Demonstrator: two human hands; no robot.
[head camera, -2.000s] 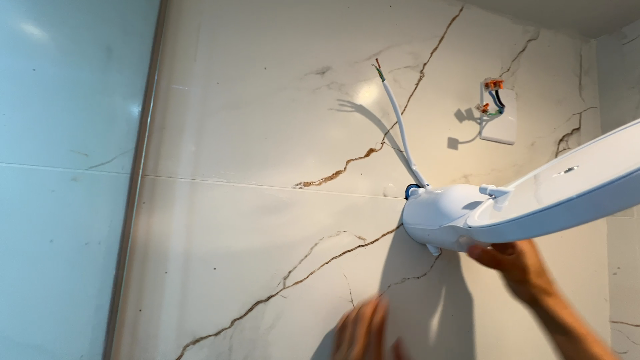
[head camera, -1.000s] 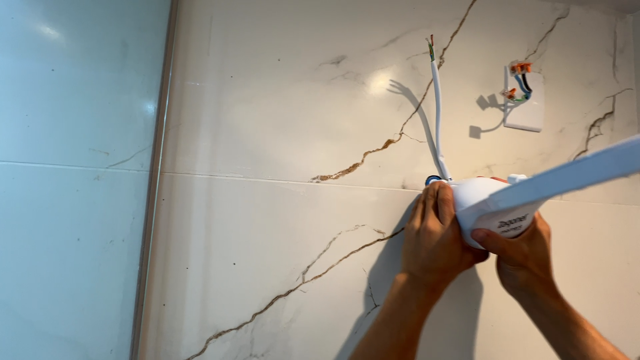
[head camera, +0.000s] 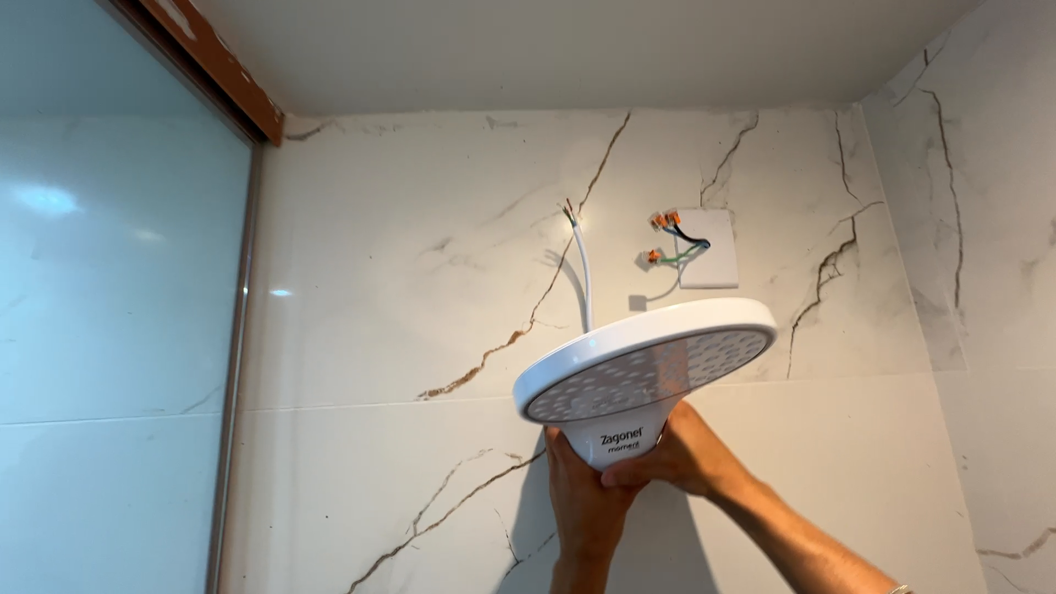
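Observation:
A white Zagonel electric shower head (head camera: 631, 351) is held against the marble-look wall, its round perforated face tilted down toward me. My left hand (head camera: 582, 495) grips its body from below on the left. My right hand (head camera: 681, 454) holds the right side of the body, thumb across the bottom. The white power cable (head camera: 586, 268) rises behind the shower head, its stripped wire ends spread at the top. To the right, orange-levered wire connectors (head camera: 664, 220) sit on dark and green wires that come out of a white wall cover plate (head camera: 719, 260). Where the shower head meets the wall is hidden.
A frosted glass panel (head camera: 124, 289) with a metal edge frame (head camera: 237, 355) stands at the left, under a brown top rail (head camera: 235, 70). The ceiling (head camera: 536, 54) is above, and a side wall (head camera: 990, 247) meets the tiled wall at the right.
My left hand, off the shower head two seconds ago, has come onto its body. The round face has turned from the right side toward me. The view has tilted up.

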